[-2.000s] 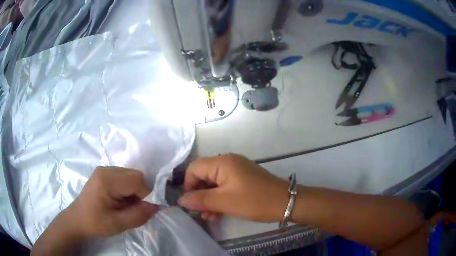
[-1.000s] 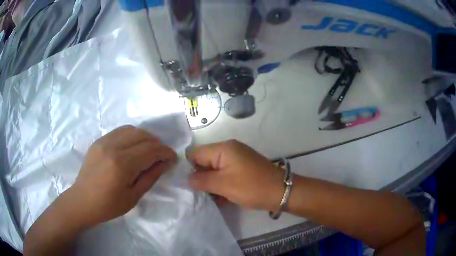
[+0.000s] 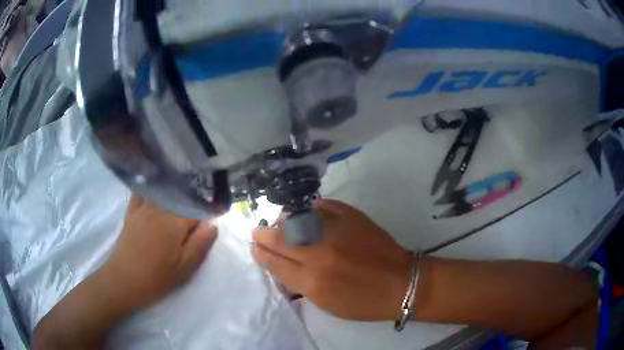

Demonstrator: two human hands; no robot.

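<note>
The white fabric panel [image 3: 226,294] lies over the left of the table and reaches the lit needle area. My left hand [image 3: 154,253] rests on the panel just left of the needle area, fingertips partly hidden behind the machine head. My right hand [image 3: 335,263] is right of the needle area, its thumb and fingers together at the panel's edge. The sewing machine [image 3: 232,123] with JACK lettering looms over both hands. The presser foot and needle are mostly hidden by glare, with a yellow spot [image 3: 242,206] beside them.
Black scissors [image 3: 460,154] and blue and pink thread snips [image 3: 479,194] lie on the machine bed at the right. Grey fabric [image 3: 42,96] is bunched at the far left. The grey knob [image 3: 303,227] hangs just above my right hand.
The view has moved closer, so the machine head looms larger. Both hands have moved with the fabric edge up to the needle area, my left hand now flatter on the panel.
</note>
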